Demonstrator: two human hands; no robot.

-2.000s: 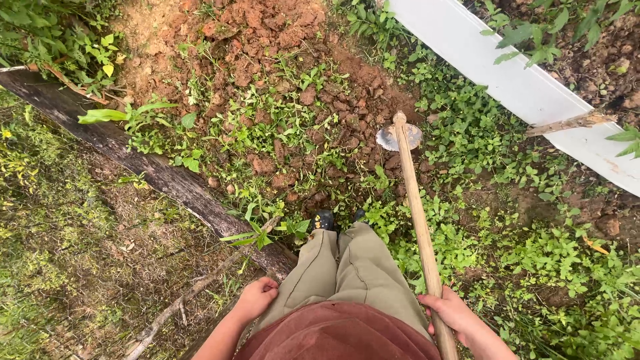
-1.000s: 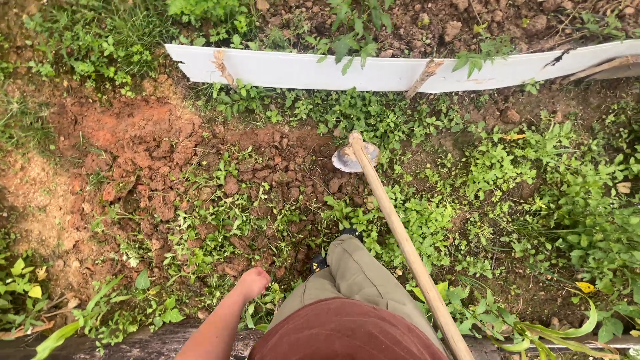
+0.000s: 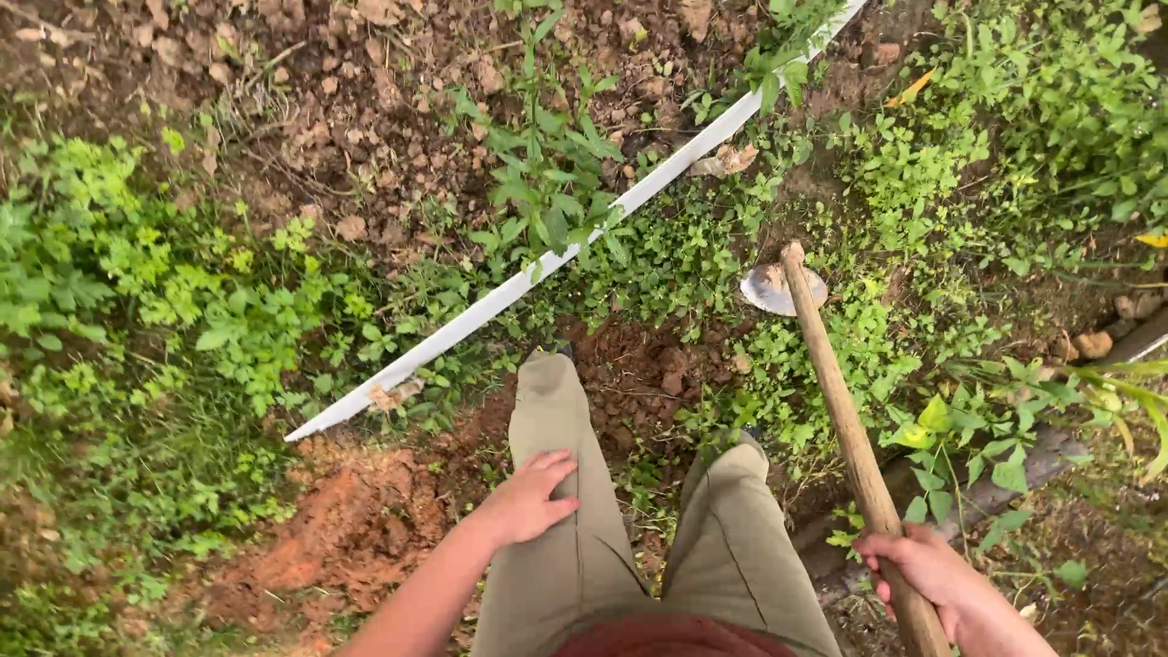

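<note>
My right hand (image 3: pixel 922 575) is closed around the wooden handle of a hoe (image 3: pixel 844 401) at the lower right. The handle slants up and left to the hoe's rounded metal blade (image 3: pixel 771 290), which rests among low green weeds. My left hand (image 3: pixel 534 497) lies on the thigh of my olive trousers (image 3: pixel 547 411), its fingers apart and holding nothing. Loose reddish soil (image 3: pixel 630 374) shows between and beyond my legs. Both feet are mostly hidden by the trouser legs.
A thin white edging board (image 3: pixel 493 301) runs diagonally from the lower left to the top right, bordering cloddy brown soil (image 3: pixel 365 109) and a tall leafy plant (image 3: pixel 547 164). A dark log (image 3: pixel 1013 484) lies at the right, partly under leaves. Orange dug earth (image 3: pixel 338 529) is at the lower left.
The view has turned strongly. My left hand, earlier held beside the body, now rests on my thigh. The legs are further apart, and the hoe remains in my right hand.
</note>
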